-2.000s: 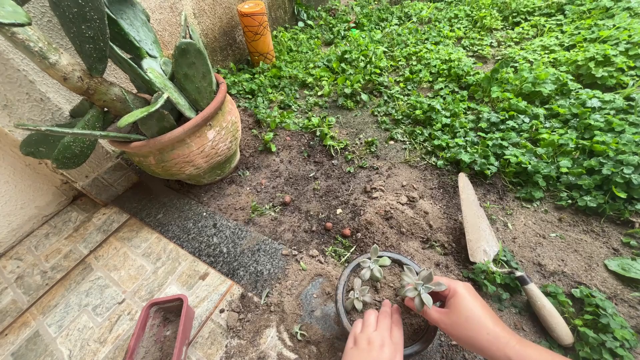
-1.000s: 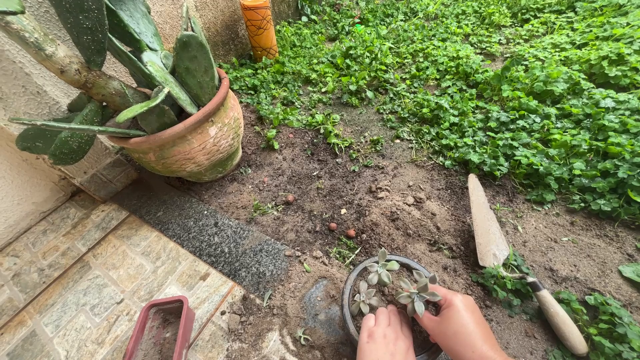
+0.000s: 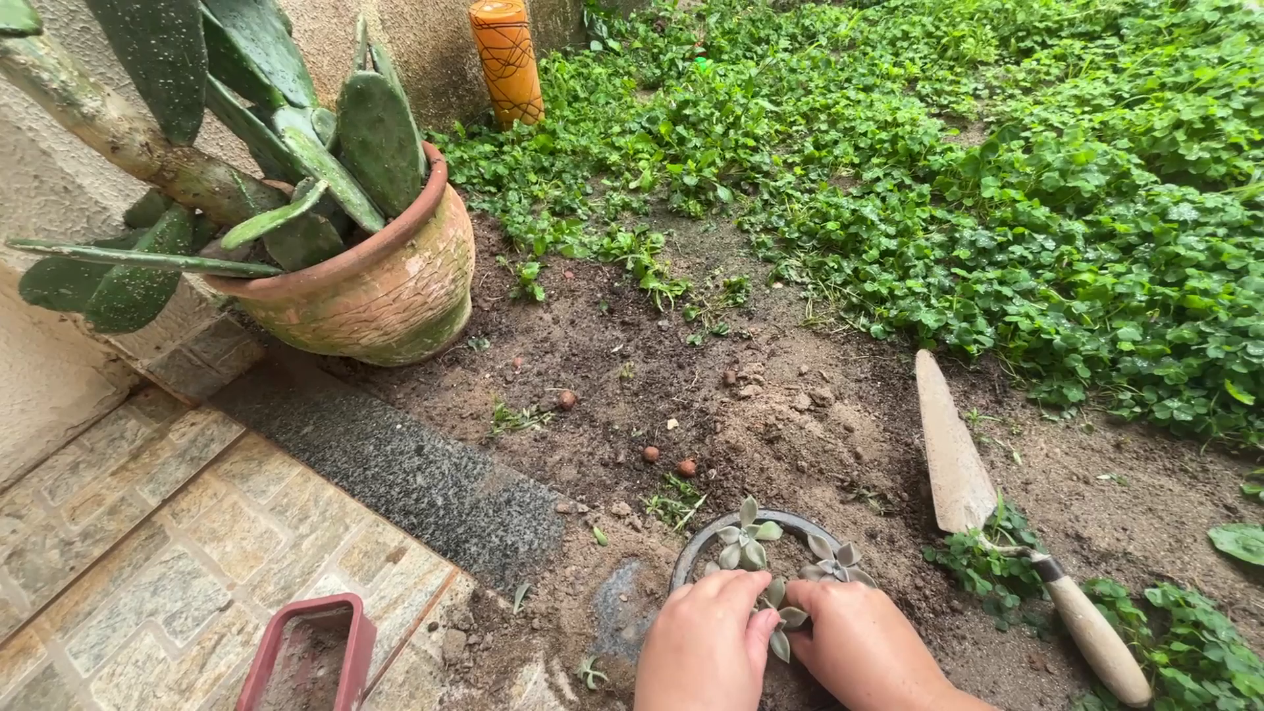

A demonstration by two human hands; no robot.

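A round pot with a dark rim (image 3: 696, 548) stands on the soil at the bottom centre, with several grey-green succulent rosettes in it. My left hand (image 3: 703, 642) and my right hand (image 3: 864, 642) are side by side over the pot. Between their fingertips is one succulent rosette (image 3: 780, 617), partly covered by the fingers. Another rosette (image 3: 749, 538) is just beyond my left hand, near the far rim, and a third (image 3: 834, 563) sits beyond my right hand. The hands hide much of the pot's inside.
A masonry trowel (image 3: 953, 454) with a wooden handle lies on the soil at right. An empty reddish planter (image 3: 363, 637) rests on the stone tiles (image 3: 148, 592). A terracotta pot (image 3: 395, 281) with a cactus, an orange cylinder (image 3: 509, 64) and green ground cover (image 3: 938, 197) are farther off.
My hands have drawn together around one succulent rosette. My right hand was at the rosette on the pot's right side, which now shows beyond its fingers.
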